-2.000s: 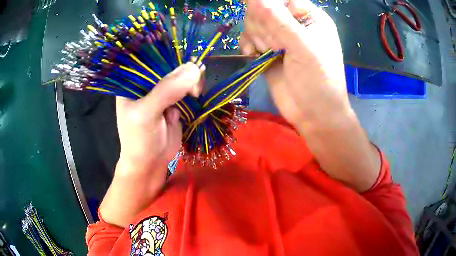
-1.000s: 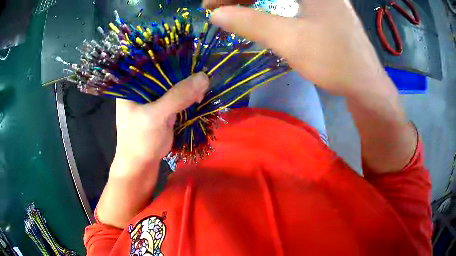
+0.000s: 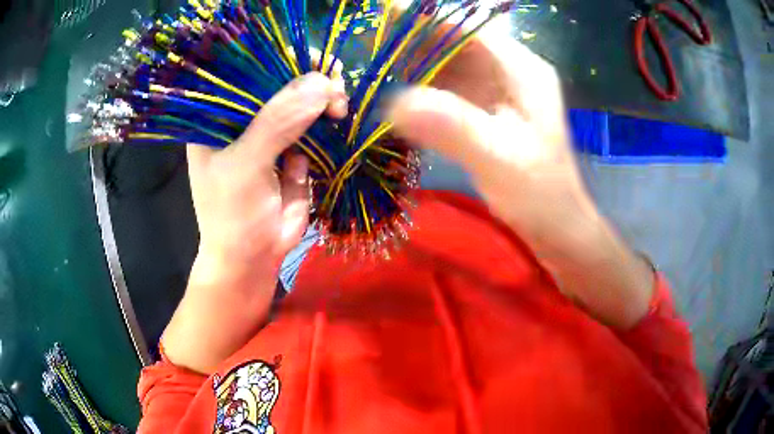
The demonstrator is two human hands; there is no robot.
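A thick bundle of blue and yellow wires [image 3: 204, 89] is pinched at its middle in my left hand [image 3: 246, 195]. Its upper ends fan out wide, with silver tips at the outer left and yellow and dark red bands near the ends. Its lower ends flare below my fist with red bands and silver tips [image 3: 365, 237]. My right hand [image 3: 492, 127] is blurred at the right side of the fan. Its thumb lies in front of the right-hand wires and its fingers are partly behind them; whether it grips any cannot be told.
Red-handled pliers or cutters [image 3: 658, 59] lie on the dark mat [image 3: 586, 63] at upper right. A blue bin [image 3: 662, 140] is below the mat's edge. A small wire bunch [image 3: 72, 390] lies at lower left on the green surface [image 3: 51, 254]. Small coloured bits lie behind the bundle.
My right hand has come down and left from the top, to the right side of the fan. The bundle has risen slightly and its right-hand wires now stand more upright.
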